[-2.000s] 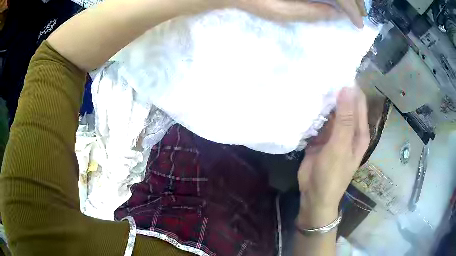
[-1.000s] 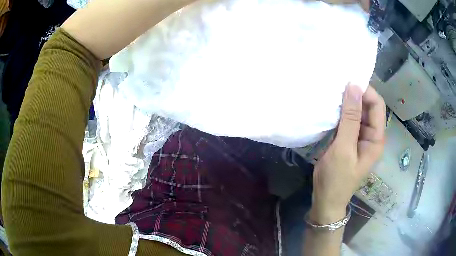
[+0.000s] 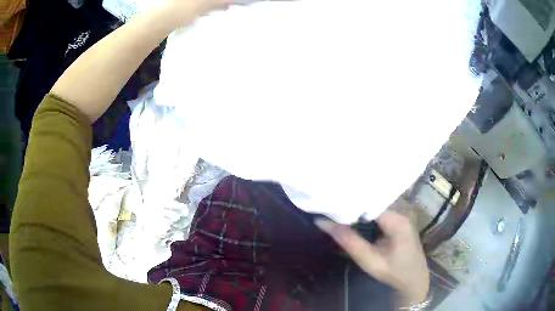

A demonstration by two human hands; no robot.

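A large overexposed white fabric piece [image 3: 316, 97] spreads across the middle, its right side at the overlock machine and its lower edge hanging over the lap. My left hand [image 3: 204, 6] is at the top edge of the picture by the cloth's upper left; its fingers are mostly cut off, so its grip cannot be told. My right hand [image 3: 389, 249] is at the cloth's lower tip, slightly blurred, with a small dark tool [image 3: 367, 229], perhaps snips, between thumb and fingers. The needle area is hidden by the cloth.
The grey-white machine [image 3: 508, 143] stands at right, with a brass-coloured plate [image 3: 443, 187] and a thin silver tool [image 3: 512, 258], perhaps tweezers. Crumpled white pieces [image 3: 161, 200] lie at left. Dark garments [image 3: 45, 67] are at upper left, a plaid apron [image 3: 237, 243] on the lap.
My right hand has left the cloth's right edge and moved down and left, now with the dark tool in it. My left hand has moved left. The cloth reaches lower, and the brass-coloured plate shows.
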